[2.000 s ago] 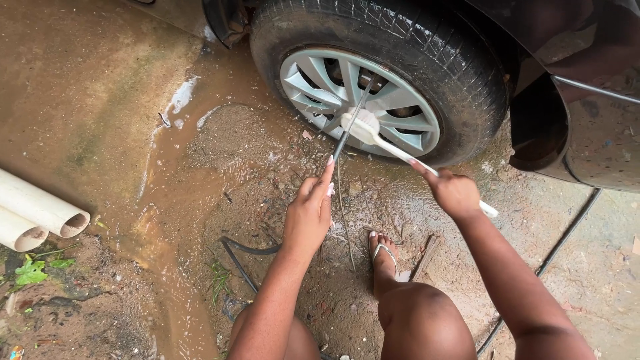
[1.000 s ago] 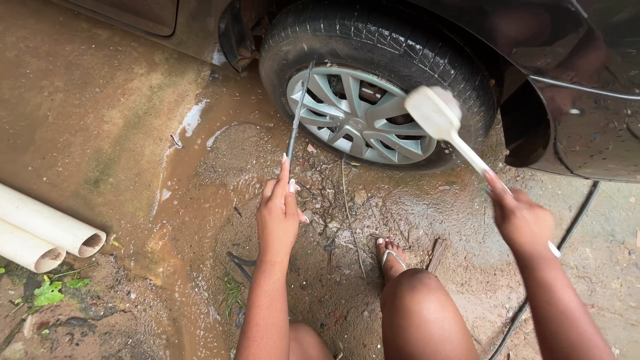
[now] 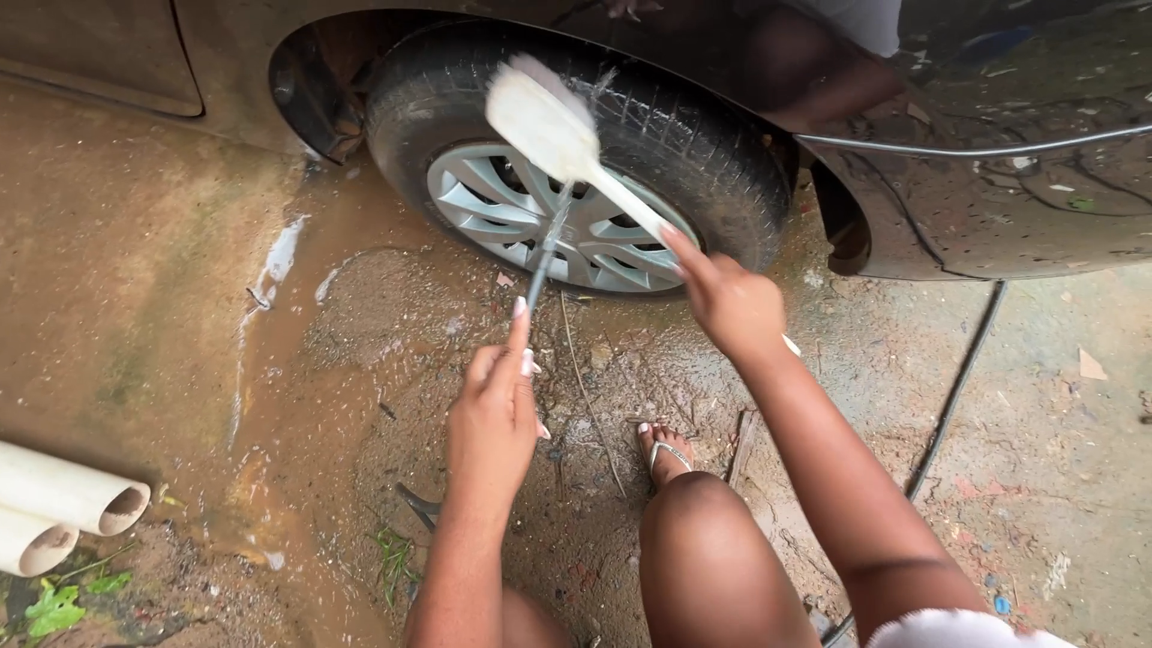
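My right hand (image 3: 733, 301) grips the handle of a white long-handled brush (image 3: 543, 126), whose blurred head is over the upper part of a black car tire (image 3: 711, 148). In my left hand (image 3: 495, 414) is the end of a hose, hidden where the fingers wrap it. A stream of water (image 3: 553, 234) runs up from that hand across the silver wheel cover (image 3: 585, 225), behind the brush head, toward the tread. Whether the bristles touch the tire cannot be told.
The dark car body (image 3: 972, 180) overhangs the wheel. White plastic pipes (image 3: 76, 481) lie at the left on wet, muddy ground. A black hose (image 3: 958, 387) runs along the ground at the right. A sandaled foot (image 3: 666, 450) stands below the wheel.
The brush has moved left from beside the wheel's right edge to over the upper tire. The water stream, earlier toward the tire's left side, now points further right.
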